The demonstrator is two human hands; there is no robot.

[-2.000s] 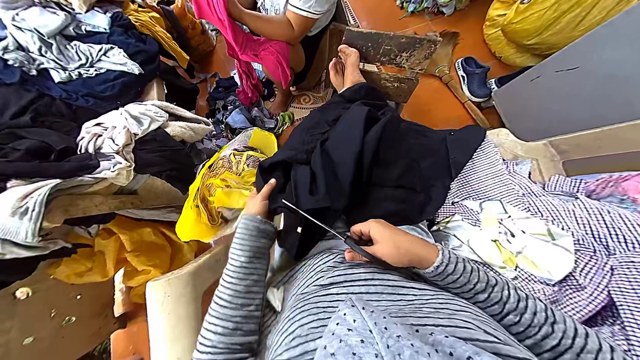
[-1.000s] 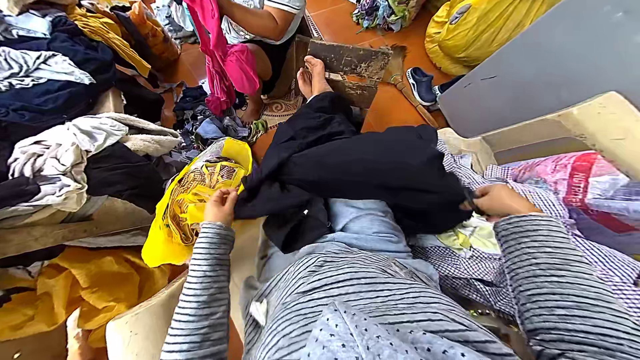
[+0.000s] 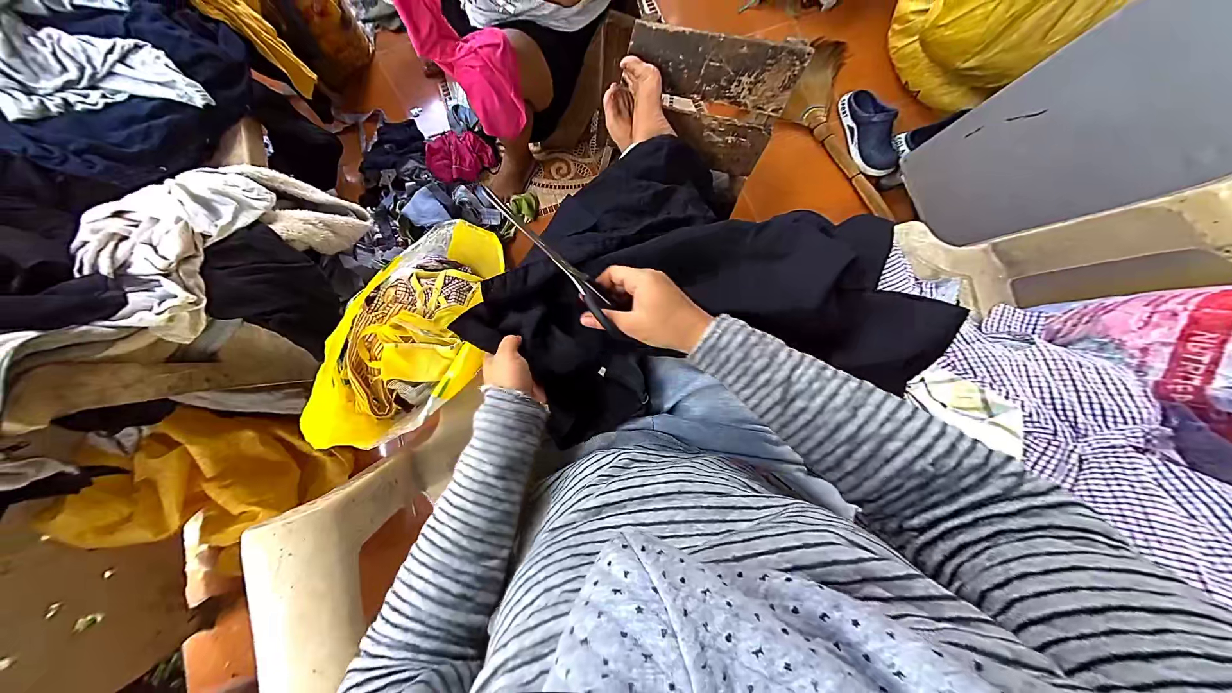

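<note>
Black fabric (image 3: 760, 269) lies spread over my lap and legs. My left hand (image 3: 515, 371) grips its near left edge beside the yellow plastic bag. In my right hand (image 3: 650, 308) is a pair of scissors (image 3: 553, 255) with dark handles, its long blades pointing up and left over the cloth. Whether the blades touch the cloth I cannot tell. The yellow plastic bag (image 3: 337, 395), filled with patterned cloth, stands left of the black fabric.
Piled clothes (image 3: 164, 241) cover the left side. A plastic chair's armrest (image 3: 308, 539) is at my left, checkered cloth (image 3: 1088, 433) at my right. Ahead are a person holding pink cloth (image 3: 491, 82), a broom (image 3: 833, 135), a clog (image 3: 869, 133) and a grey panel (image 3: 1068, 115).
My right hand has moved left from the right end of the black fabric, and the scissors now extend over its left part. My left hand still grips the cloth.
</note>
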